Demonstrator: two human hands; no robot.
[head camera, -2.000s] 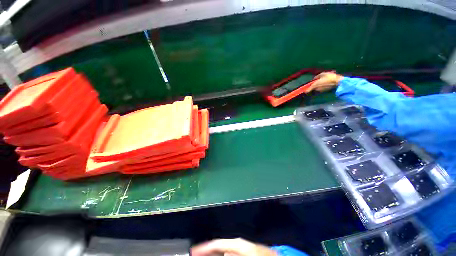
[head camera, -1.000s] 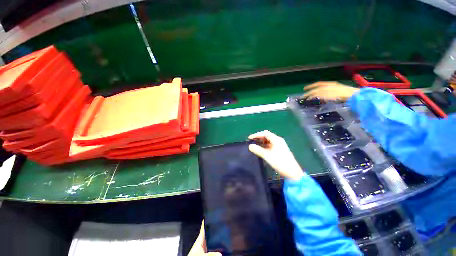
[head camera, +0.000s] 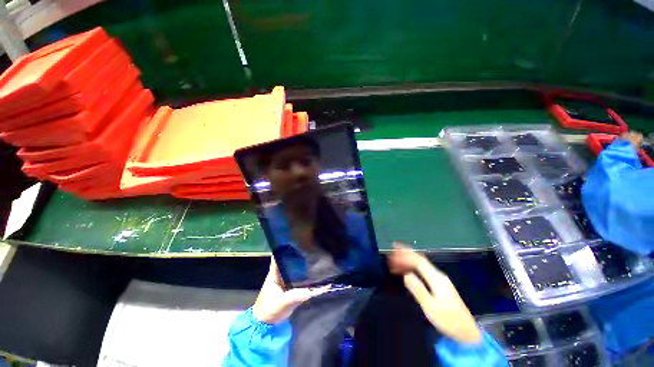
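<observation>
A black glossy tablet screen unit (head camera: 315, 215) stands tilted in front of me, its face mirroring a person. My left hand (head camera: 281, 295) holds it at its lower left edge; most of the fingers are hidden behind it. A clear, shiny strip, perhaps film, shows along its lower edge. My right hand (head camera: 434, 290) is just right of the unit's lower right corner, slightly blurred, fingers apart, with nothing seen in it.
Orange trays (head camera: 208, 136) are stacked at left on the green bench (head camera: 409, 190). A blister tray (head camera: 518, 215) with circuit boards is at right, another below it. A coworker's blue sleeve (head camera: 618, 197) reaches toward an orange tray. White sheets (head camera: 168, 326) lie on the lower shelf.
The unit has moved up and left and now tilts. My right hand has left its top right corner and dropped to near its lower right. The coworker's arm has moved right.
</observation>
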